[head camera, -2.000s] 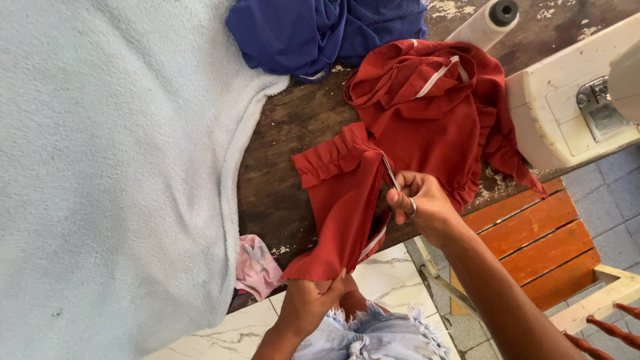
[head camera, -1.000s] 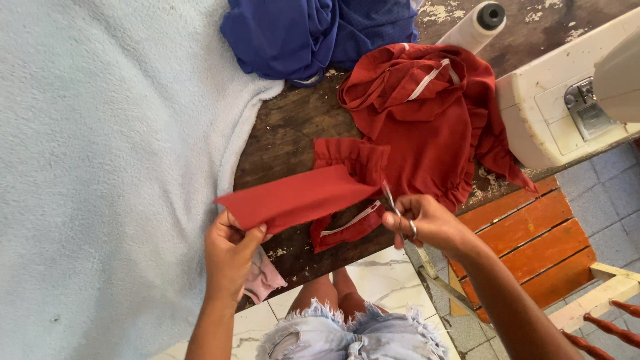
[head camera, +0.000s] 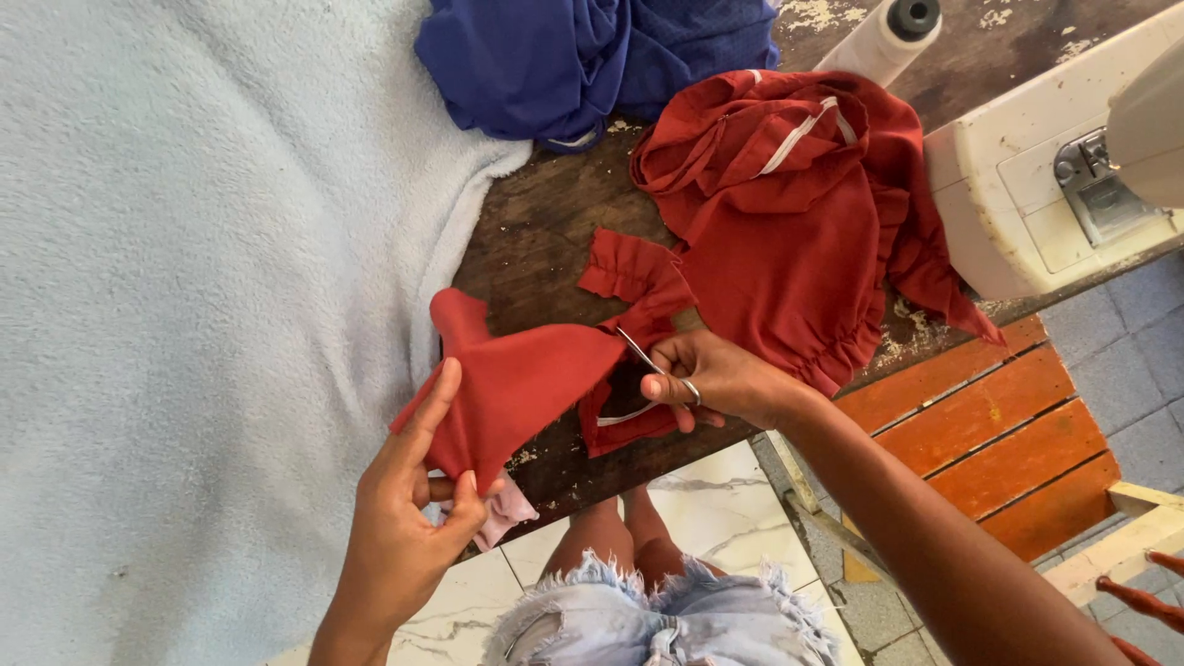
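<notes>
My left hand [head camera: 407,509] pinches the lower edge of a red fabric piece [head camera: 518,379], which stretches toward the scissors. Small metal scissors [head camera: 647,356] are in my right hand [head camera: 708,379], their blades at the right end of that piece. Just beyond the blades lies a gathered red fabric strip [head camera: 634,268], and below it a part with white elastic or tape. A larger red garment [head camera: 786,231] with gathered edges and a white strip is heaped behind my right hand. Whether the blades are apart is hard to tell.
A pale blue fleece blanket [head camera: 231,277] covers the left side. Blue fabric [head camera: 555,65] and a white thread cone [head camera: 888,42] lie at the back. A sewing machine [head camera: 1008,194] stands right, above an orange slatted wooden seat [head camera: 999,425]. Pink cloth [head camera: 504,509] hangs at the wooden table's [head camera: 546,213] front edge.
My left hand has shifted left and then down slightly, still holding the red piece, which now spreads out leftward from the scissors. My right hand stays near the same place with the scissors.
</notes>
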